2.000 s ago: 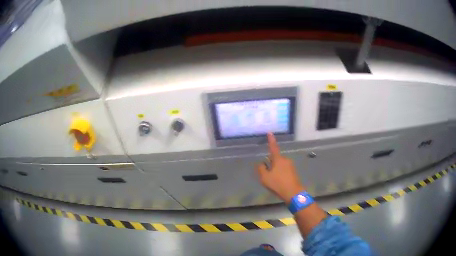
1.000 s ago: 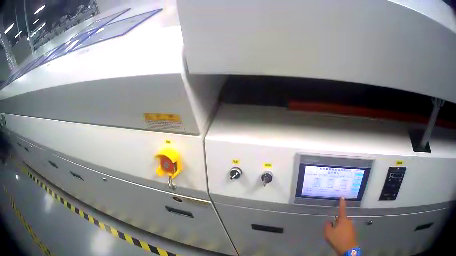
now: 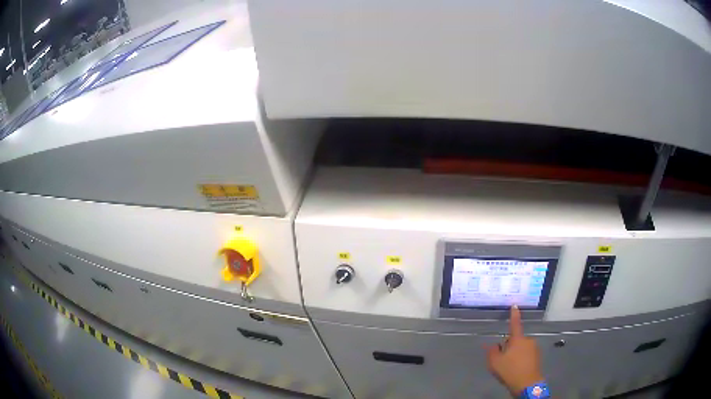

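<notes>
My bare right hand point(image 3: 517, 356) is at the lower right, with a blue band on the wrist. Its index finger points up and its tip is at the lower edge of the lit touchscreen point(image 3: 496, 282). The other fingers are curled, and nothing shows in the hand. Whether the fingertip presses the screen cannot be told. The touchscreen has a grey frame and sits in the front of a long white machine point(image 3: 366, 222). My left hand is out of the picture.
Left of the touchscreen are two key switches point(image 3: 344, 273) and a red emergency stop point(image 3: 239, 265) with a yellow surround. A small black panel point(image 3: 596, 281) is on its right. A raised white hood point(image 3: 468, 62) hangs above a dark gap. Yellow-black tape point(image 3: 117, 348) marks the floor.
The view has swung left and up, so the touchscreen sits lower and further right than two seconds ago. My right hand stays pointing at its lower edge; the forearm has left the view.
</notes>
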